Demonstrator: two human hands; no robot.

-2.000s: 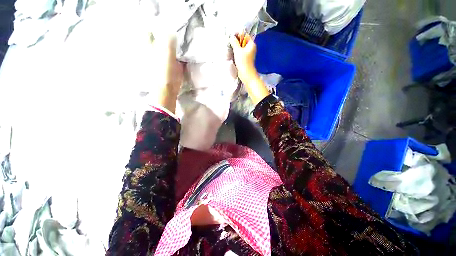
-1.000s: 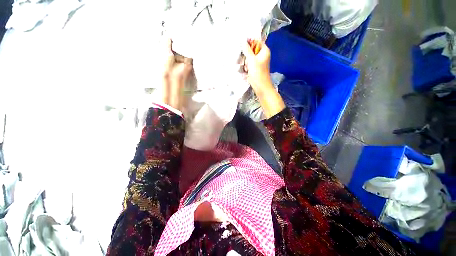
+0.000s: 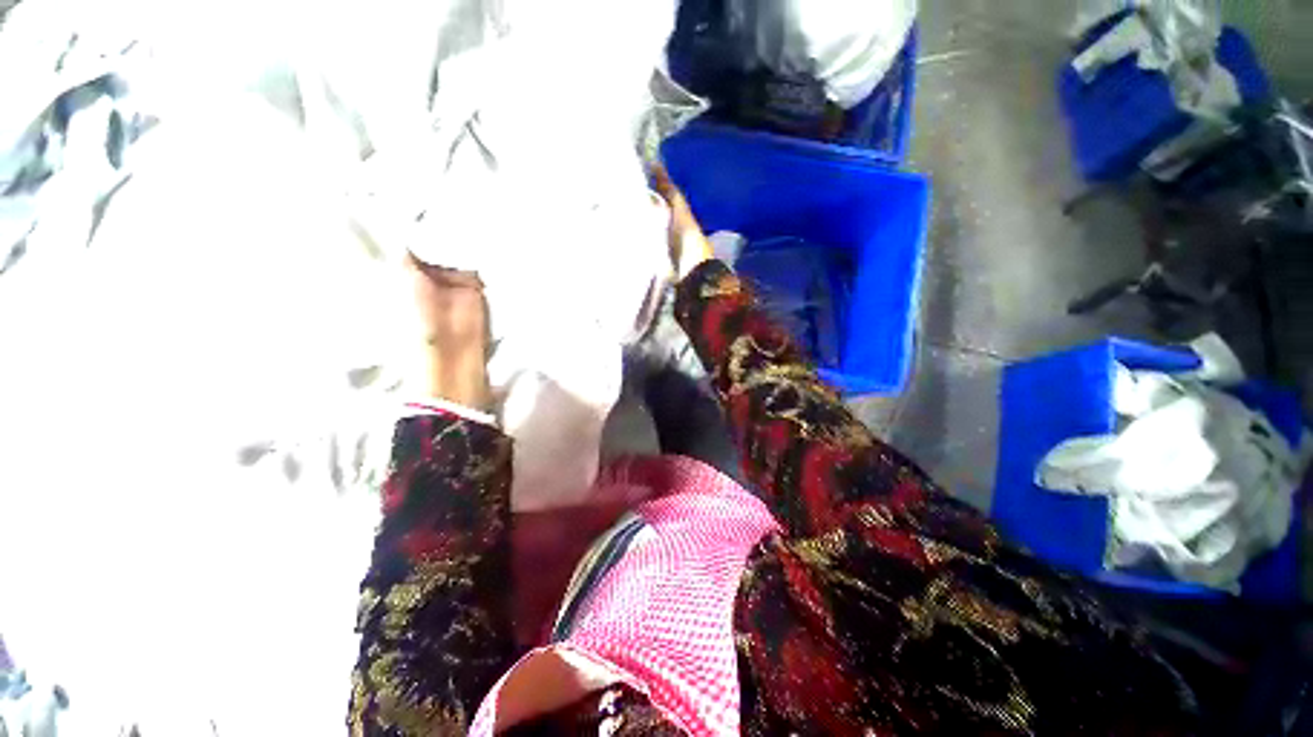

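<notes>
A pale, glare-washed garment lies spread in front of me, its lower part hanging over the table edge toward my lap. My left hand is at the garment's left side, with its fingertips hidden under or behind the cloth edge. My right hand is at the garment's right side, mostly hidden by the cloth, with only its outer edge showing. No tool shows in it now. Glare hides seams and finger detail.
The white table carries crumpled pale cloth at the far left. A blue crate with dark cloth stands close by my right forearm. Another blue crate holds white pieces, with more crates at the far side. My gingham apron is below.
Both hands have gone from showing clearly at the garment's sides to being partly covered by cloth. The orange patch in my right hand no longer shows. The view has shifted.
</notes>
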